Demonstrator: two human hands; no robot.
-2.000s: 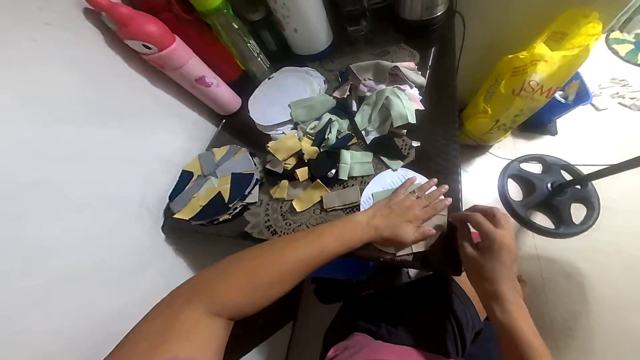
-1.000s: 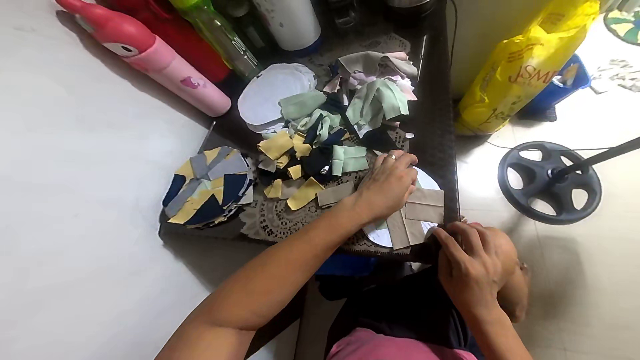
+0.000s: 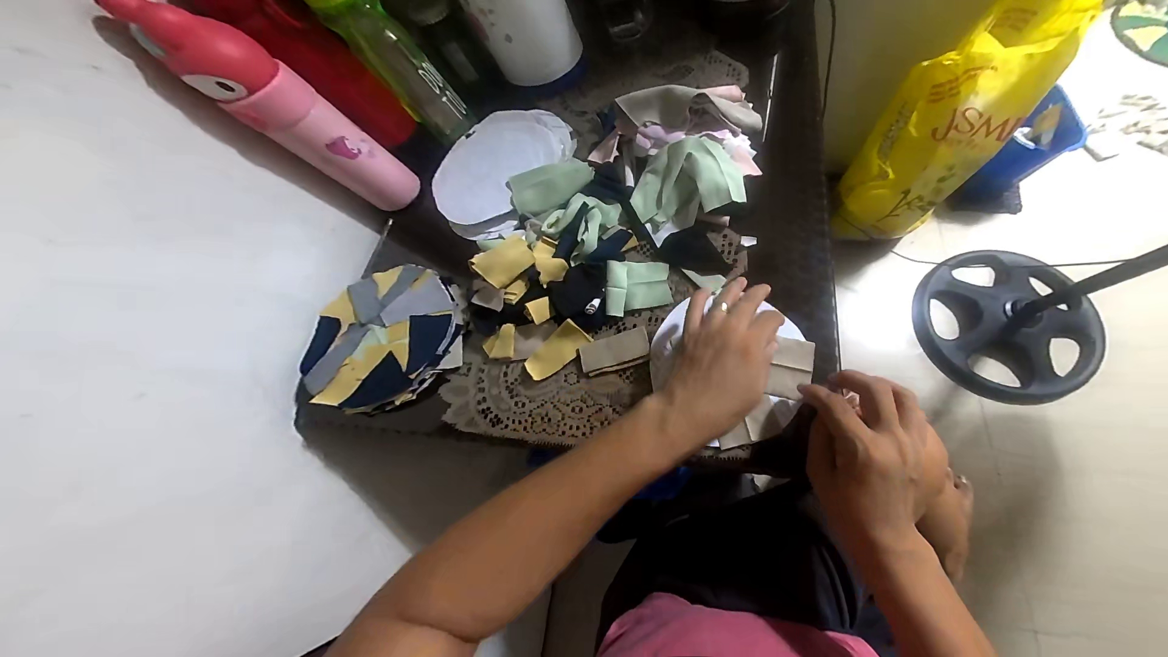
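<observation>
My left hand (image 3: 725, 360) lies spread, palm down, over a white paper circle (image 3: 671, 327) near the table's right front corner. Beige fabric strips (image 3: 790, 368) rest on the circle and poke out beside the fingers. Just beyond its right edge, my right hand (image 3: 862, 438) has its fingers bent close to a strip's end; whether it pinches the strip cannot be made out. To the left lie a folded beige piece (image 3: 614, 352), yellow scraps (image 3: 558, 350) and a green strip (image 3: 638, 287). A stack of patchwork fabric discs (image 3: 383, 338) occupies the left corner.
White circles (image 3: 497, 169) are stacked behind the scraps, beside a heap of green and pink cloth (image 3: 689, 178). A pink bottle (image 3: 342, 151), a green bottle (image 3: 401, 68) and a white container (image 3: 529, 41) stand farther back. Right of the table are a yellow bag (image 3: 940, 128) and a black round stand base (image 3: 1008, 327).
My left hand has moved from the circle's far left side onto its middle, covering part of the beige strips. My right hand stays near the table's right edge.
</observation>
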